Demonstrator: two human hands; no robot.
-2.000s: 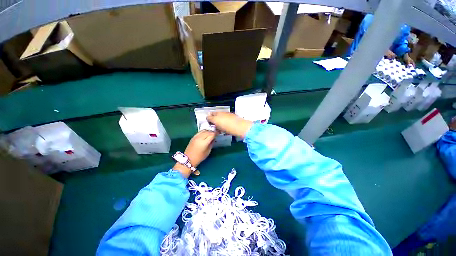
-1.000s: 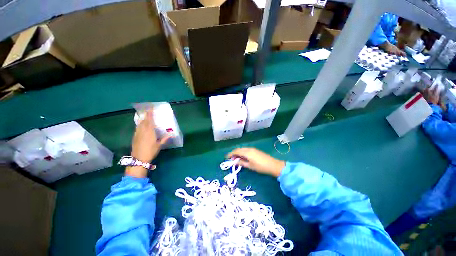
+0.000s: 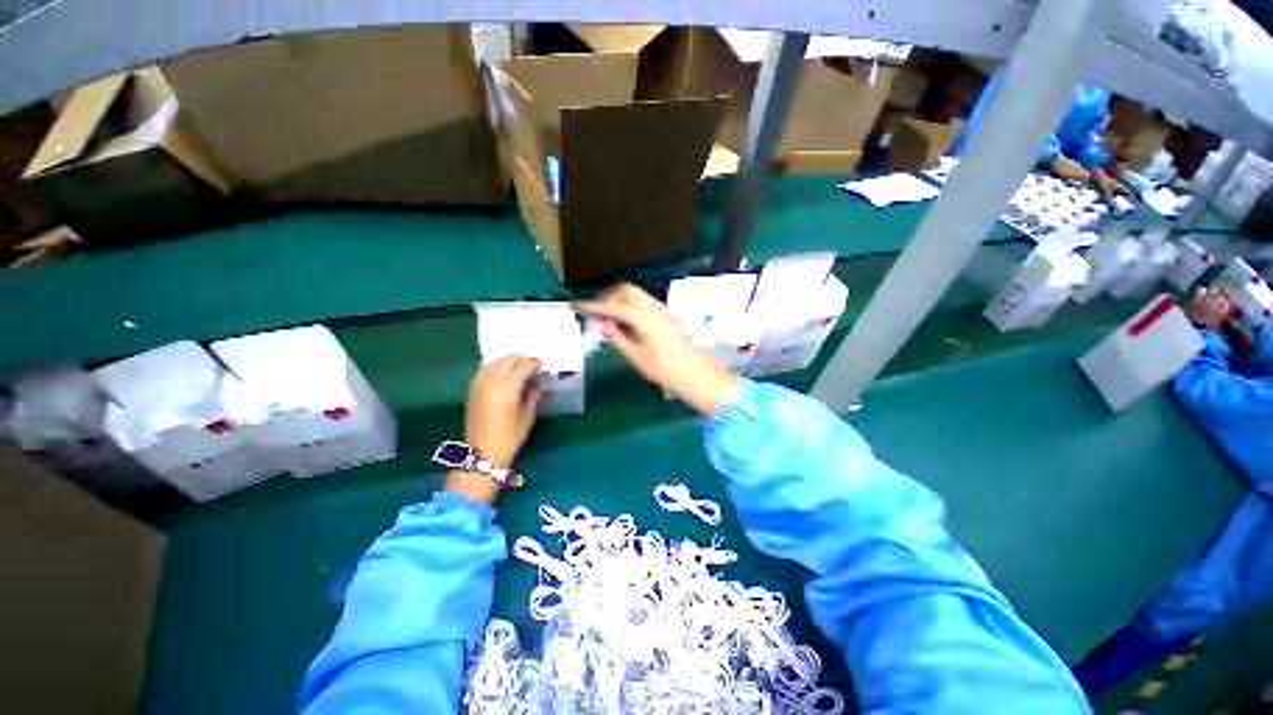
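Note:
A small white gift box (image 3: 561,390) stands upright on the conveyor in front of me, its back flap up. My left hand (image 3: 500,408) is at its front left side, with fingers on the box. My right hand (image 3: 645,344) is at its upper right edge, with a bit of white cable (image 3: 593,335) at the fingertips, partly hidden. The tangled cable pile (image 3: 649,615) lies on the green bench below, and one coiled cable (image 3: 687,503) lies apart just above it.
Two white boxes (image 3: 713,319) stand just right of my right hand, and more (image 3: 286,405) stand at left. A slanted metal post (image 3: 963,210) crosses at right. Brown cartons (image 3: 635,189) stand behind. A coworker's blue sleeve (image 3: 1222,377) is at far right beside a red-striped box (image 3: 1141,352).
My right hand has moved from the cable pile up to the box. My left hand and the box it touches have shifted right. The boxes on the belt have moved right in view.

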